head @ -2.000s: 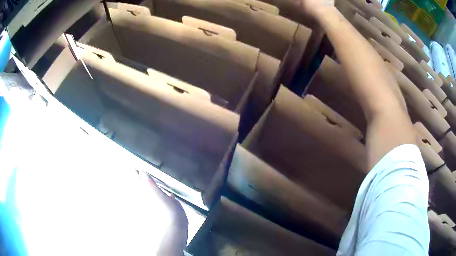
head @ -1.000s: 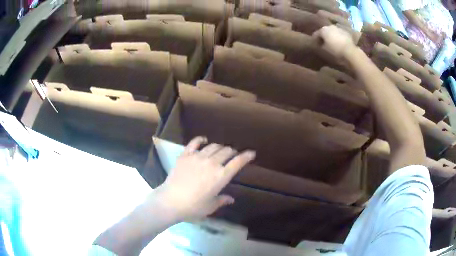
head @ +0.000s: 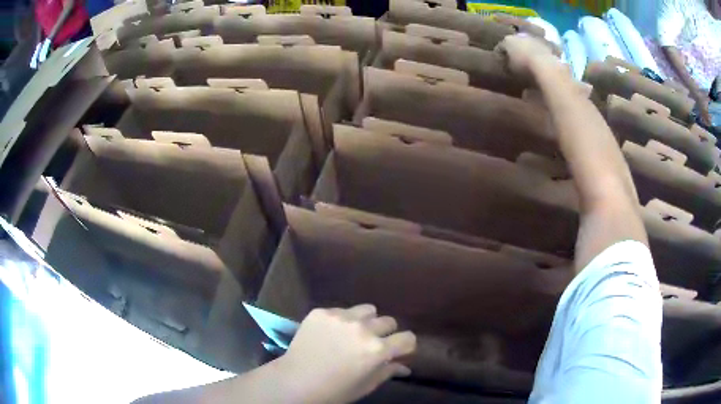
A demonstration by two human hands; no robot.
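Note:
Brown open boxes stand upright in tight rows, tuck tabs and slits along their top edges. My left hand (head: 348, 351) is at the near wall of the closest middle-row box (head: 427, 292), its fingers bent over the top edge and its thumb hidden. My right hand (head: 528, 57) reaches far forward to the top edge of a box (head: 458, 59) near the back of the same row. Its fingertips are bent and blurred, so its hold cannot be told. Box bottoms are mostly in shadow.
More open boxes stand in a left row (head: 158, 181) and a right row (head: 672, 189). White wrapped units (head: 609, 43) lie at the back right, beside a person (head: 692, 47). Another person in red (head: 63, 20) is at the far left. Yellow baskets (head: 502, 9) show behind.
The view has tilted up and shows more far boxes and people. My left hand has come up from the lower left to the near box. My right arm stays stretched forward over the boxes.

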